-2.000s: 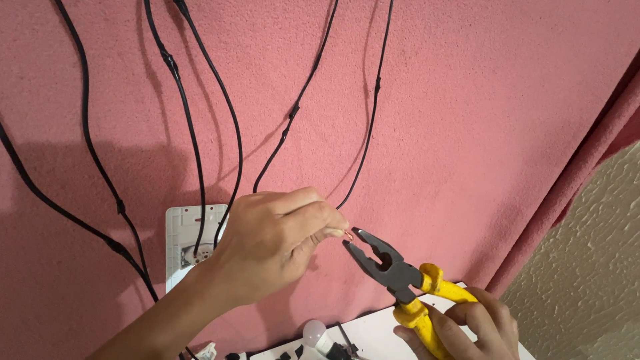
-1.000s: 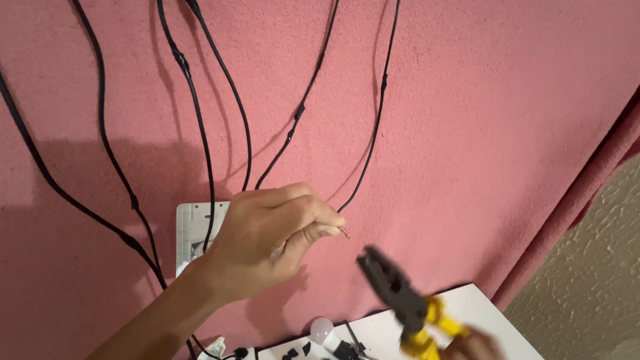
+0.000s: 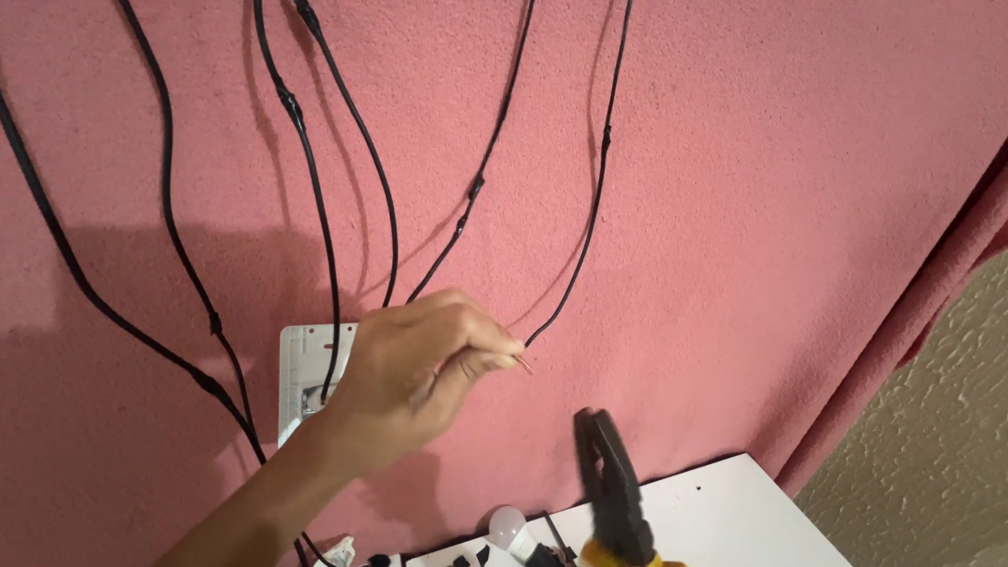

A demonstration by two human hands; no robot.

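Note:
My left hand pinches a black electrical wire between thumb and fingertips, and a bare copper end sticks out to the right of them. Below and right of that end stand combination pliers with dark jaws pointing up and yellow handles cut off by the bottom edge. The jaws look slightly apart and touch no wire. My right hand is out of view below. Behind my left wrist, a white plastic box is against the pink wall, with a black cable running into it.
More black cables with taped joints hang across the wall. At the bottom, a white table bears a light bulb and small black parts. A pink curtain-like fabric edge and a textured beige surface are at right.
The pliers have moved from the copper end, down and away from it, and now point upward. My right hand has dropped out of view. My left hand still pinches the wire.

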